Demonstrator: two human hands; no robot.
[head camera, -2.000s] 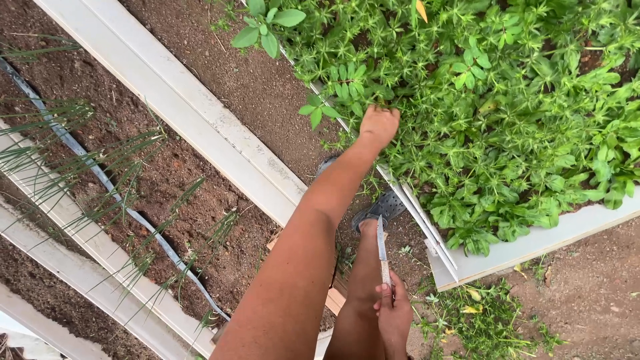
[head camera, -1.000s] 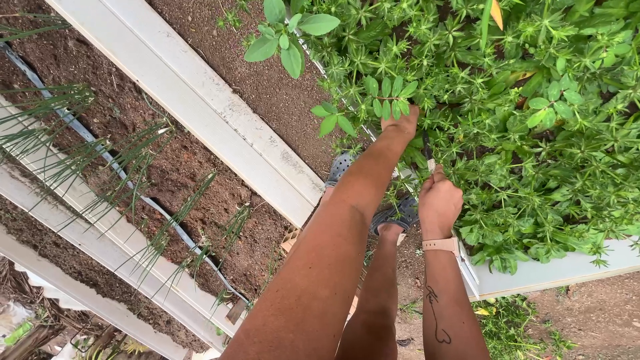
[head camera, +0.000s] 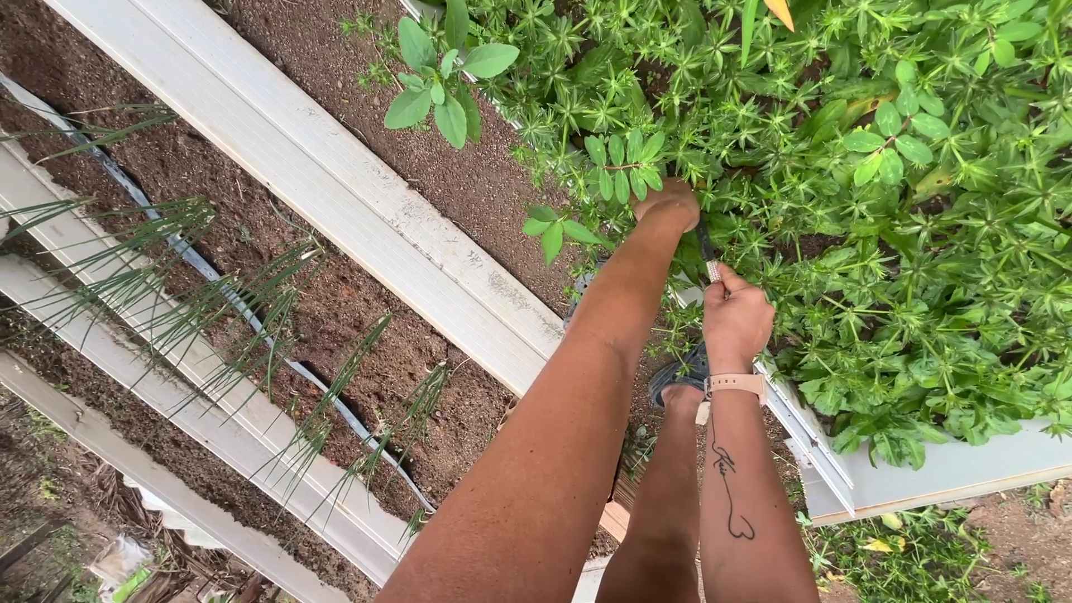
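My left hand (head camera: 668, 205) reaches into the leafy green plants (head camera: 888, 276) at the near side of the raised bed; leaves hide its fingers, so what they hold cannot be made out. Just below and to the right, my right hand (head camera: 737, 314) grips a knife (head camera: 708, 251) by its pale patterned handle. The dark blade points up into the leaves, close beside my left hand, and its tip is hidden. A compound-leaved sprig (head camera: 624, 166) stands over the fingers of my left hand.
A white panel (head camera: 921, 473) edges the leafy bed. Left of my arms, long white boards (head camera: 335, 180) border soil with thin green shoots (head camera: 268, 293) and a grey-blue drip hose (head camera: 193, 255). A shoe (head camera: 682, 373) is between my forearms.
My right hand has risen from low beside the bed to the plants, bringing the knife blade in among the leaves near my left hand. The view has moved closer to the bed.
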